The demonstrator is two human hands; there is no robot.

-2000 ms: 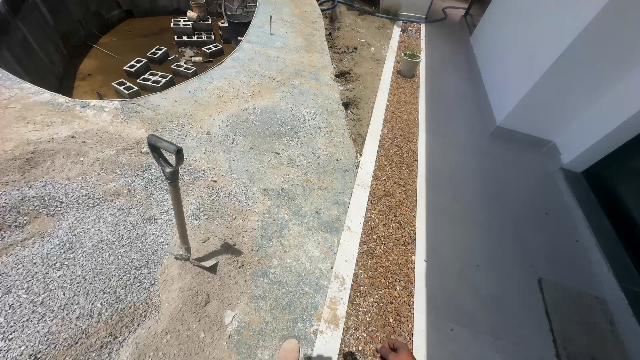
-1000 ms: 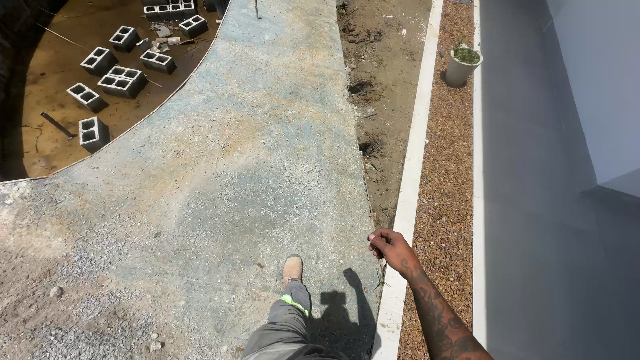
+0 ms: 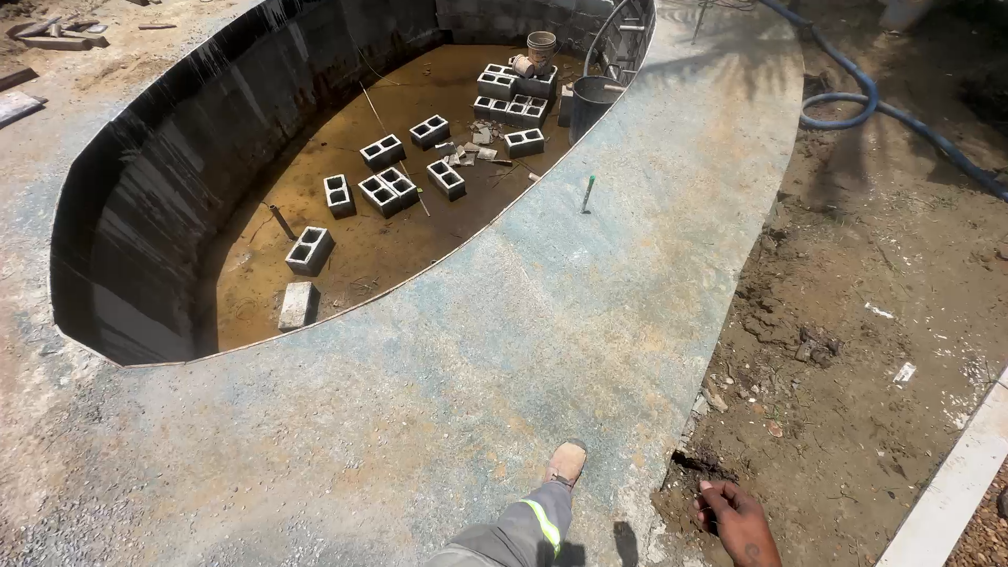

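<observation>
My right hand (image 3: 734, 516) is at the lower right, over the soil beside the broken edge of the concrete deck (image 3: 441, 378). Its fingers are curled, with the thumb near the index finger; whether anything small is between them cannot be told. My left hand is outside the frame. To the left of the hand, a tan boot (image 3: 566, 463) and a grey trouser leg with a reflective band (image 3: 543, 524) show on the deck. Beyond them a curved, dark-walled pool pit (image 3: 150, 228) holds shallow brown water and several hollow concrete blocks (image 3: 383, 152).
A short green-tipped rod (image 3: 588, 194) stands upright in the deck. A blue hose (image 3: 846, 122) loops over the soil at the upper right. A white kerb (image 3: 953, 480) runs at the lower right. A black tub (image 3: 592, 102) and a bucket (image 3: 542, 51) are in the pit.
The view has swung left toward the pit. The potted plant and the wall, seen one second ago, are out of view. My right hand remains low at the right.
</observation>
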